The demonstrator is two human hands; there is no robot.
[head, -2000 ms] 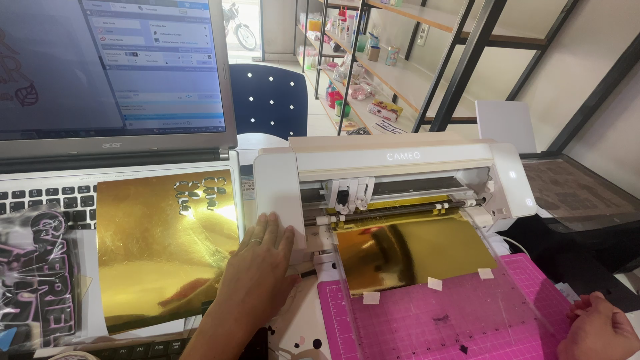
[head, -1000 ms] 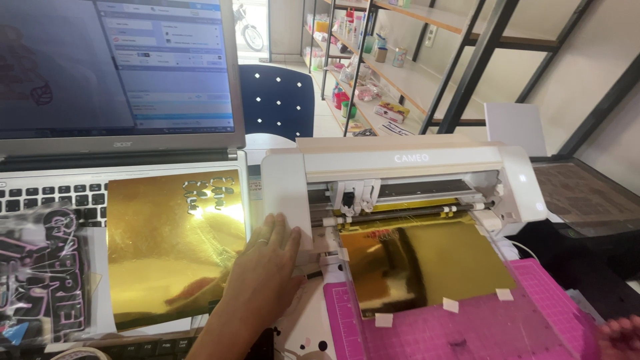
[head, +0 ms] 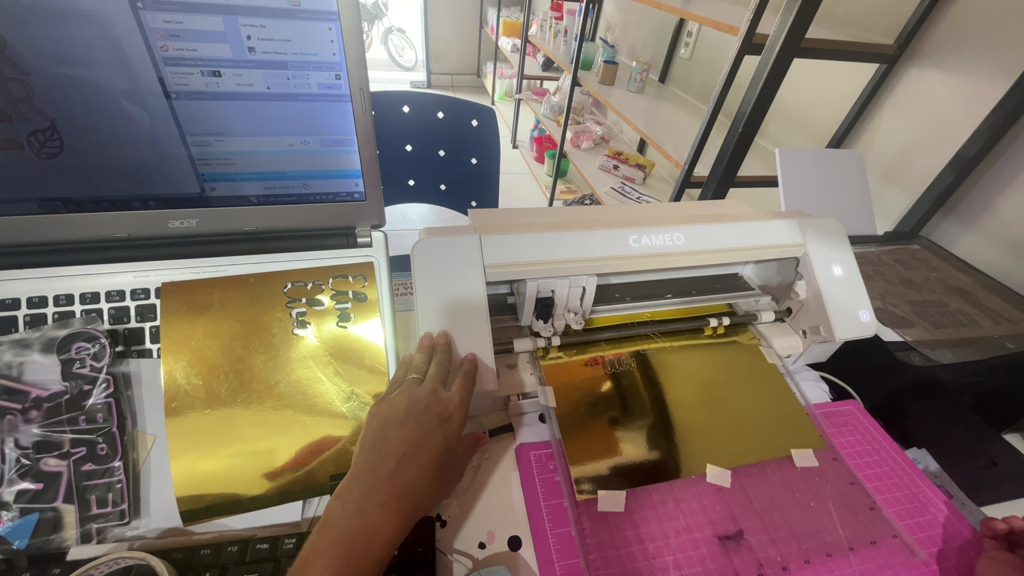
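Note:
My left hand [head: 428, 420], a ring on one finger, rests flat against the left end of a white Cameo cutting machine [head: 640, 240]. Nothing is held in it. My right hand [head: 1002, 544] shows only partly at the lower right edge, near the pink cutting mat; its grip is hidden. A gold metallic sheet [head: 720, 408], taped along its front edge to a transparent gridded carrier mat [head: 760, 512], runs under the machine's roller. Cut outlines show near the roller. A second gold sheet [head: 256, 400] with cut-out shapes lies on the laptop's keyboard.
An Acer laptop [head: 184, 220] stands at the left, with a plastic bag of black lettering pieces [head: 72, 432] on it. The pink cutting mat [head: 872, 456] lies under the carrier. Behind are a blue chair [head: 436, 148] and metal-framed shelves [head: 640, 112] with goods.
The gold sheet on its carrier has shifted out toward the front of the machine, and cut lines now show on it. My left hand stays on the machine. The right hand sits farther toward the frame's edge.

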